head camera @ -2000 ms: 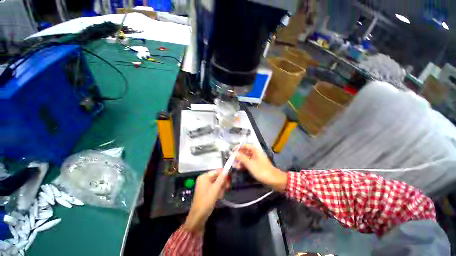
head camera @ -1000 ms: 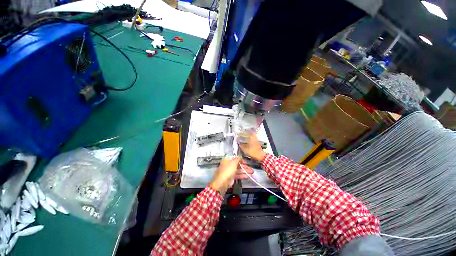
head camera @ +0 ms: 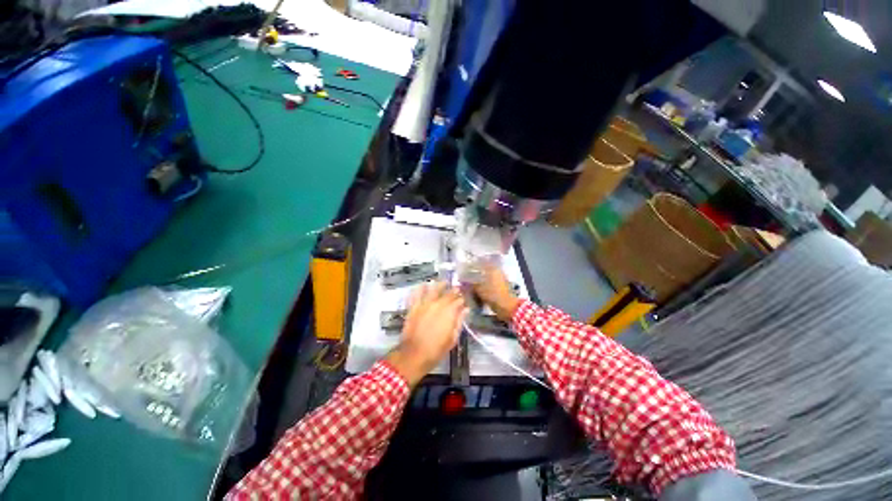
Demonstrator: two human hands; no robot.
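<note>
My left hand (head camera: 430, 321) and my right hand (head camera: 492, 288) are close together at the middle of the press's white plate (head camera: 368, 339), just below the horn (head camera: 479, 230). The white housing is mostly hidden by my fingers at the fixture, so I cannot tell how it lies. A thin white cable (head camera: 509, 362) runs from between my hands under my right forearm to the right. The black press head (head camera: 518, 147) is above. Grey clamp bars (head camera: 409, 273) lie on the plate beside my hands. Whether either hand grips the housing is hard to see.
Yellow-black posts stand left (head camera: 331, 294) and right (head camera: 622, 309) of the plate. A red button (head camera: 452, 399) and a green button (head camera: 528, 399) are at the front. A clear parts bag (head camera: 156, 367), loose white shells (head camera: 37, 406) and a blue machine (head camera: 83, 166) are left. Cables (head camera: 782, 342) hang right.
Both hands have moved forward from in front of the plate to the fixture with the white housing. Since the last frame, my left hand has turned palm down and flattened over the fixture.
</note>
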